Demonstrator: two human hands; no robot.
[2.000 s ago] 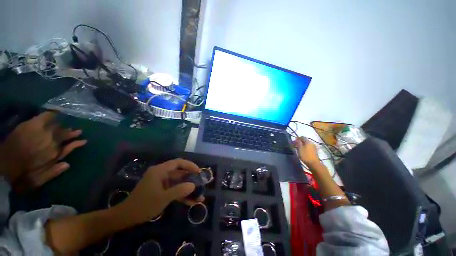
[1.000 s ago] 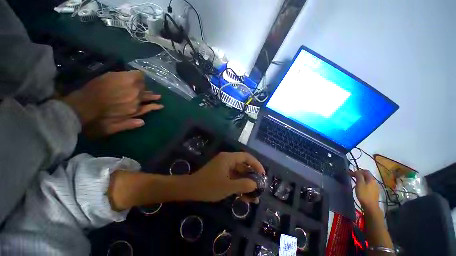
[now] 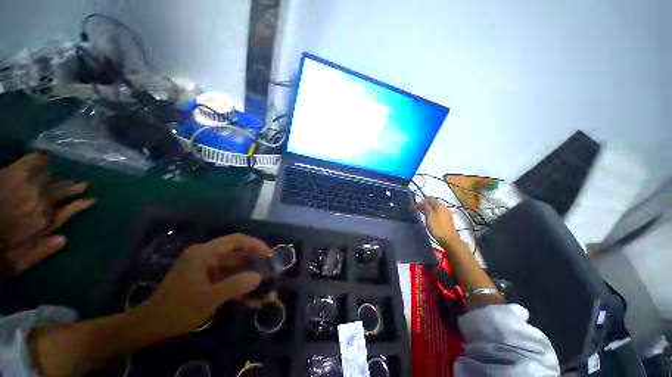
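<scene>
My left hand (image 3: 214,280) holds a dark round watch unit (image 3: 267,268) between fingers and thumb, above the black foam tray (image 3: 296,340). The unit is blurred and partly hidden by the fingers. Other round units sit in the tray's pockets, some with thin gold rims, some shiny as if wrapped. A white label slip (image 3: 353,349) lies across the tray. The grey laptop (image 3: 346,210) stands open behind it, its screen bright blue and white. My right hand (image 3: 440,221) is at the laptop's right edge; its fingertips are small and blurred, and I cannot tell whether it holds anything.
Another person's hand (image 3: 33,217) is over the green surface at far left. Behind it lie a clear plastic bag (image 3: 92,143), cables and a blue-and-white roll (image 3: 215,110). A red printed sheet (image 3: 427,316) and a large black device (image 3: 549,276) are at right.
The view has turned back from its tilted angle, and less of the other person shows. My left hand still holds the unit over the tray. My right hand stays by the laptop's right edge.
</scene>
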